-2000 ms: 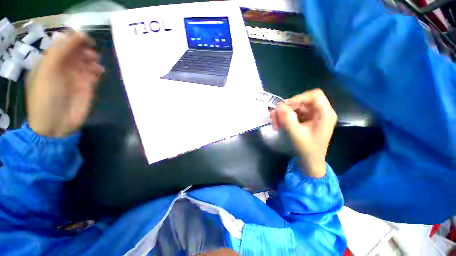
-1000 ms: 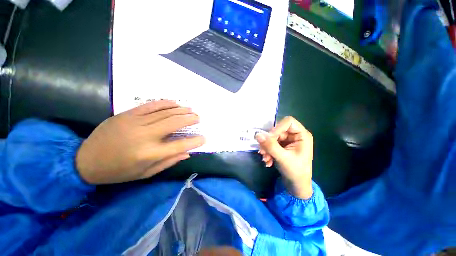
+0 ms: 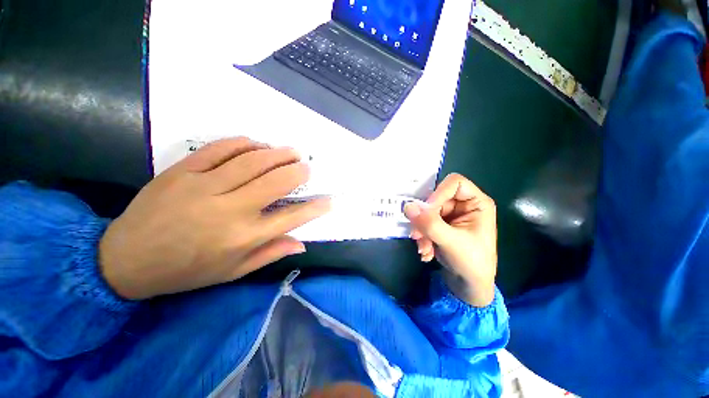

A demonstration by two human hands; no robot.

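Note:
The white tablet retail box (image 3: 210, 85) lies lid up in front of me, its laptop-like picture towards the far side and its top cut off by the frame. My left hand (image 3: 210, 214) lies flat, palm down, on the lid's lower left, fingers pointing right and holding nothing visible. My right hand (image 3: 459, 225) pinches a small adhesive label (image 3: 386, 208) between thumb and forefinger at the lid's lower right corner. The label lies low against the lid; how much of it touches cannot be told.
The box is on a glossy dark green worktop (image 3: 536, 155). A worn pale metal edge strip (image 3: 536, 66) runs diagonally at the upper right. A neighbouring worker's blue sleeve (image 3: 653, 194) fills the right side. Something white (image 3: 529, 377) shows below the bench.
My left hand has come down from the left onto the lid. The box has turned slightly and sits nearer to me. The label in my right hand has moved from the box's right edge to its lower corner.

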